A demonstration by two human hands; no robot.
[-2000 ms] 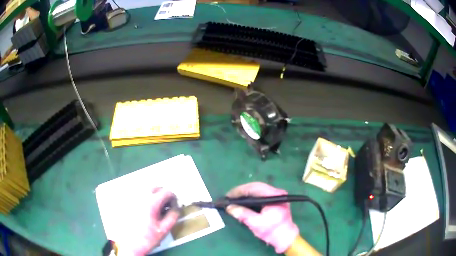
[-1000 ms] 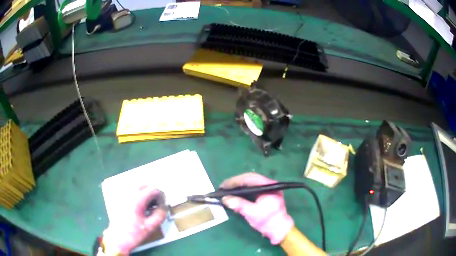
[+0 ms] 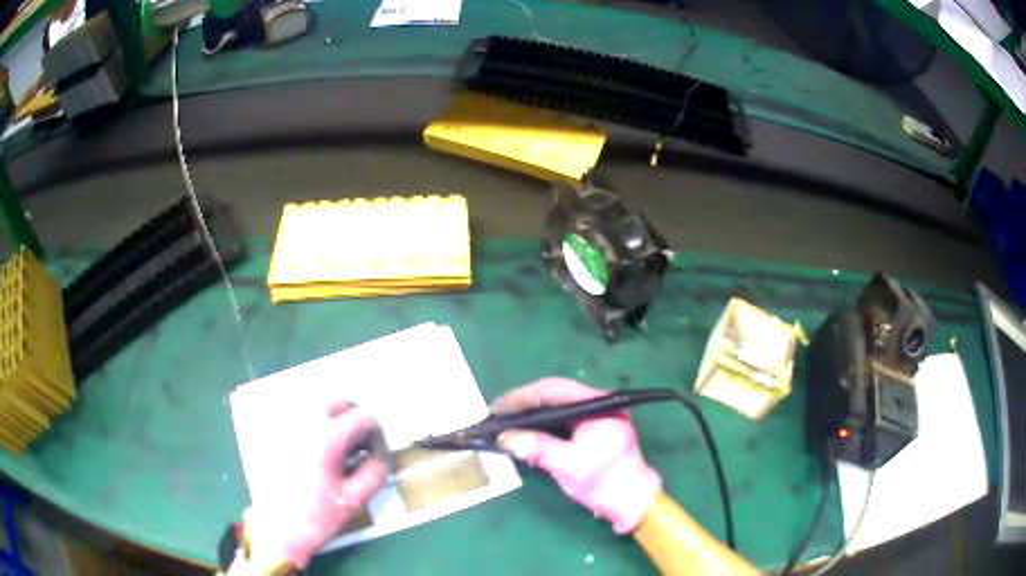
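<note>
The white fixture [image 3: 349,371] lies flat on the green mat, with brown-grey windows in its lower part. My right hand [image 3: 591,456], in a pink glove, holds the black soldering iron [image 3: 551,417] like a pen, its tip pointing left over the windows. My left hand [image 3: 338,478], also in a pink glove, is over the fixture's left part, thumb and fingers curled round something small and dark that I cannot make out. The tip and this hand are very close; whether they touch is unclear. The solder wire [image 3: 194,191] hangs from above and fades towards the fixture.
A yellow panel pile [image 3: 371,248] lies beyond the fixture; more yellow panels [image 3: 34,349] stand at left by a black rack [image 3: 152,276]. A fan [image 3: 608,259], an open cream box [image 3: 748,358] and the black soldering station [image 3: 861,377] stand to the right. Yellow panels [image 3: 518,136] lie on the dark belt.
The whole view has shifted slightly. Both hands stay over the fixture, the right still holding the iron. The iron's tip and the left fingers have moved only a little over the windows.
</note>
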